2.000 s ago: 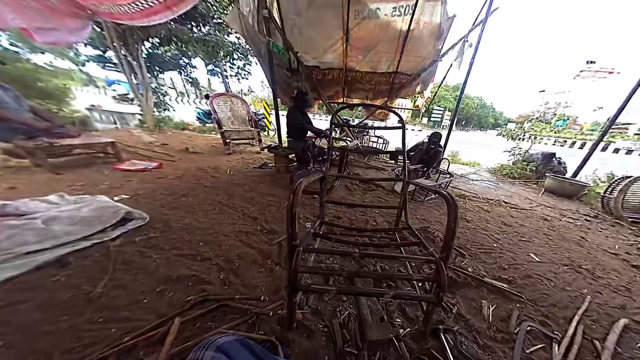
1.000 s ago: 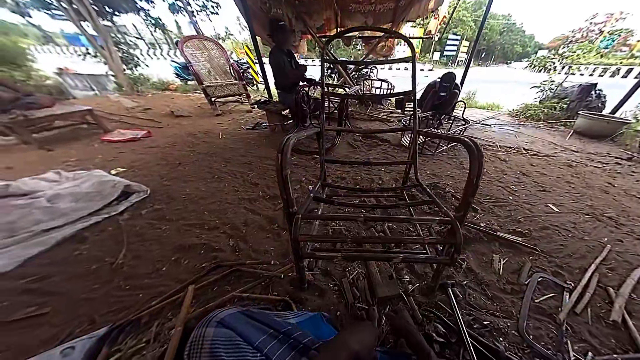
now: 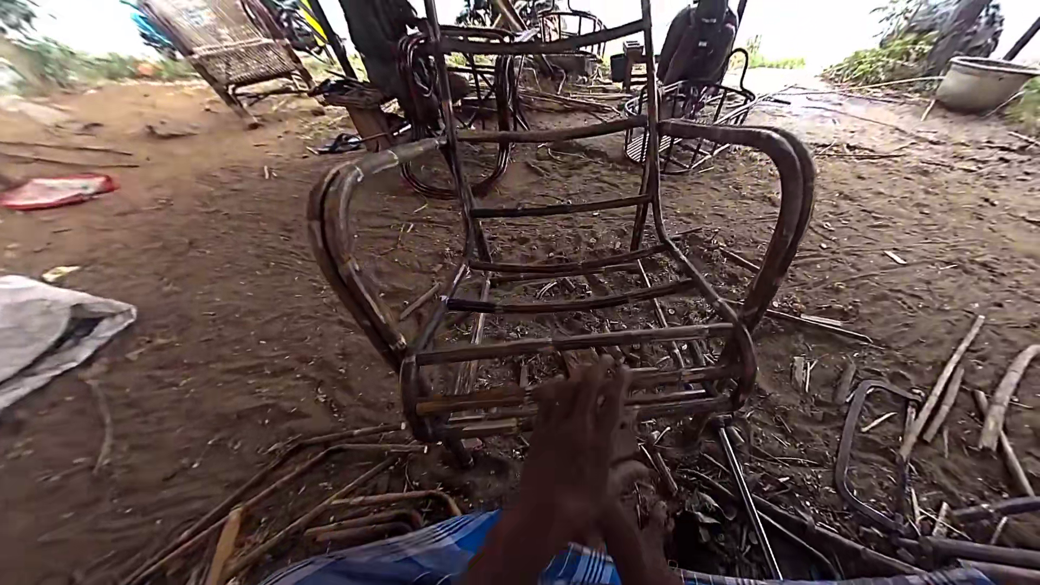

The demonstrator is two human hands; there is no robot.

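A dark cane armchair frame (image 3: pixel 561 341) with bare rungs and looped arms stands upright on the soil before me. My left hand (image 3: pixel 573 431), dark and blurred, is raised at its front rails with the fingers extended; no object shows in it, and contact with the rails is unclear. My right hand (image 3: pixel 630 475) is close behind and beside it, partly hidden, so its grip cannot be told. Blue checked cloth (image 3: pixel 422 556) covers my lap below both hands.
Bent canes (image 3: pixel 309 487) lie at lower left, a hacksaw-like metal frame (image 3: pixel 849 455) and cane pieces (image 3: pixel 942 390) at right. A pale sheet (image 3: pixel 57 333) lies left. Behind are a woven chair (image 3: pixel 236 57), a seated person (image 3: pixel 699 49) and a basin (image 3: pixel 983 85).
Both hands have come into view at the front of the chair frame; one second ago only a dark, blurred part showed at the bottom edge. The view has tilted down and closer.
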